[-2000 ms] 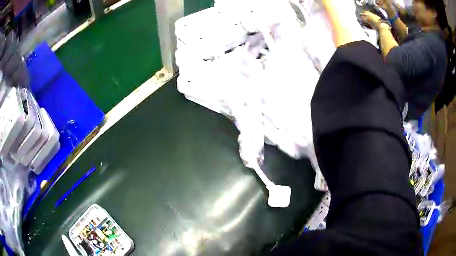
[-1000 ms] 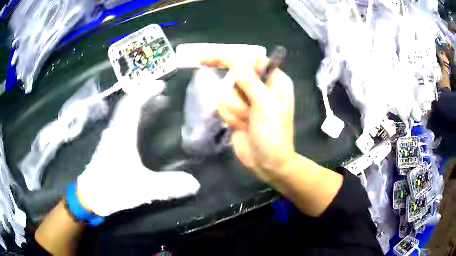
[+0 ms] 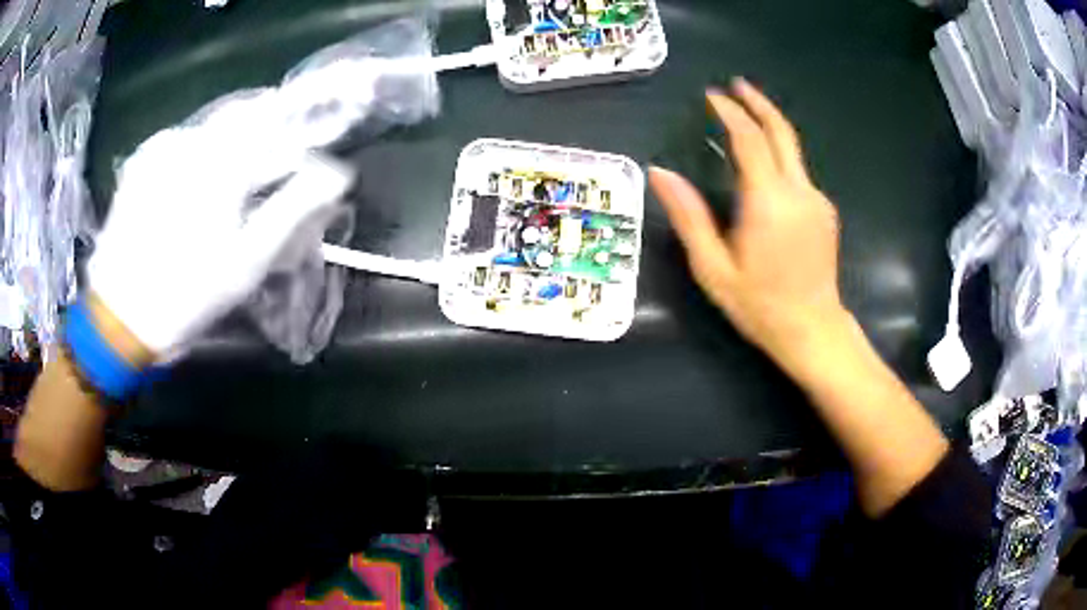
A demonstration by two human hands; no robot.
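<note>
An open white power strip housing (image 3: 460,304) lies flat on the dark green mat. It holds a green circuit board (image 3: 602,247), a black block, blue parts and brass contact strips. Its white power cord (image 3: 387,263) runs left into a crinkled clear plastic bag (image 3: 300,312). My left hand (image 3: 209,232), in a white glove with a blue wrist band, is closed on this bag; its fingers are blurred. My bare right hand (image 3: 763,221) is just right of the housing, fingers apart, not touching it. I see no tool in it.
A second open housing (image 3: 584,72) is cut off by the top edge, its cord in another bag (image 3: 358,89). Bagged cords (image 3: 45,191) lie at far left. Stacked white housings (image 3: 1007,78), a loose cord end (image 3: 950,361) and wrapped board assemblies (image 3: 1023,542) are at right.
The view has shifted. One open housing now lies between my hands, where a blurred bag was. My right hand has opened; the dark tool it held no longer shows. My left hand has moved onto the bag.
</note>
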